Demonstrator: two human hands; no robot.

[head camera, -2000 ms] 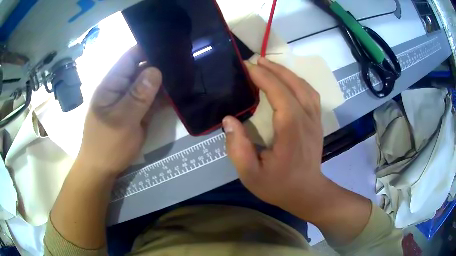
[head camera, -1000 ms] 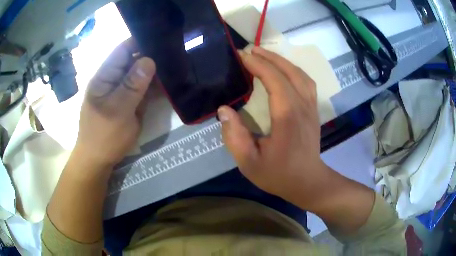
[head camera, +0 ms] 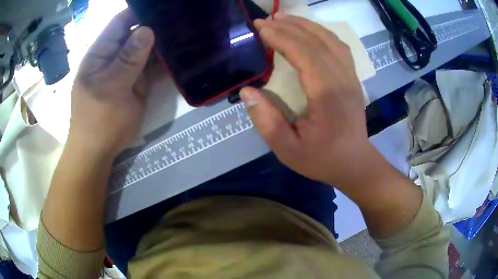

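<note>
A smartphone (head camera: 205, 52) with a black screen and red edge is above the table, its top cut off by the picture's edge. My left hand (head camera: 112, 82) holds its left edge, thumb at the side. My right hand (head camera: 314, 103) is at its lower right corner, fingers apart, thumb near a small dark piece (head camera: 235, 97) under the phone. Whether the right hand grips anything is unclear. A red stick-like thing (head camera: 275, 7) shows beside the phone. Cream cut cloth (head camera: 349, 46) lies under the right hand.
Scissors (head camera: 409, 32) with black and green handles lie at the upper right. A ruler scale (head camera: 191, 139) runs along the table edge. Dark machine parts (head camera: 53, 54) are at upper left. Crumpled cloth (head camera: 458, 136) is at right, cream cloth (head camera: 30, 169) at left.
The phone, both hands and the table sit higher in the picture. The right fingers are raised and spread more, off the red stick-like thing. The left hand still holds the phone.
</note>
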